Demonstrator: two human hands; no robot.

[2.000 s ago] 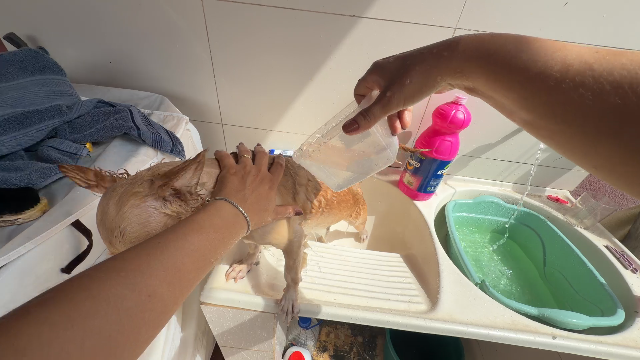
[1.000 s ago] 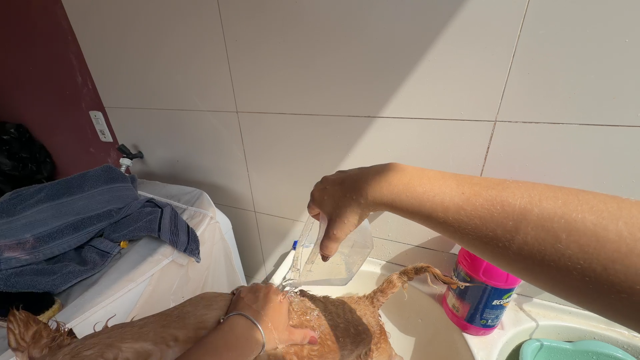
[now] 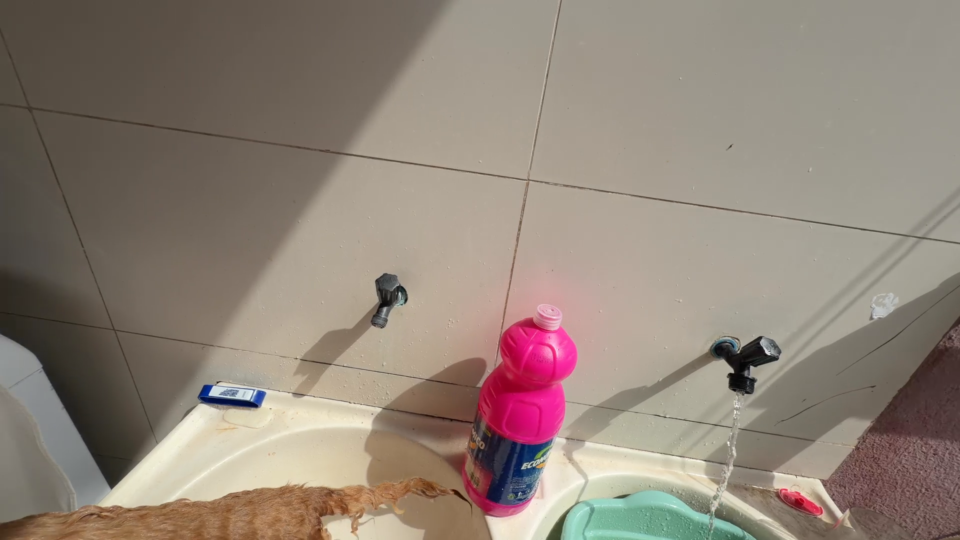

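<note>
Neither my left hand nor my right hand shows in the head view now. Along the bottom left lies the wet back of a tan dog [image 3: 247,511], its tail stretched right toward a pink plastic bottle [image 3: 521,409]. The bottle stands upright on the sink's rim against the tiled wall. At the lower right, water runs from a black tap [image 3: 742,363] down to a green plastic basin [image 3: 645,517] in the right bowl. The dog's head and legs are out of view, and so is the clear container.
A second black tap [image 3: 386,300], with no water running, juts from the wall above the left bowl. A blue-and-white item [image 3: 232,395] lies at the sink's back left corner. A red object [image 3: 800,502] rests on the right rim. A white surface [image 3: 45,420] stands at far left.
Both hands and the clear container, seen at the dog's back earlier, are out of view. The view has swung right and up toward the wall.
</note>
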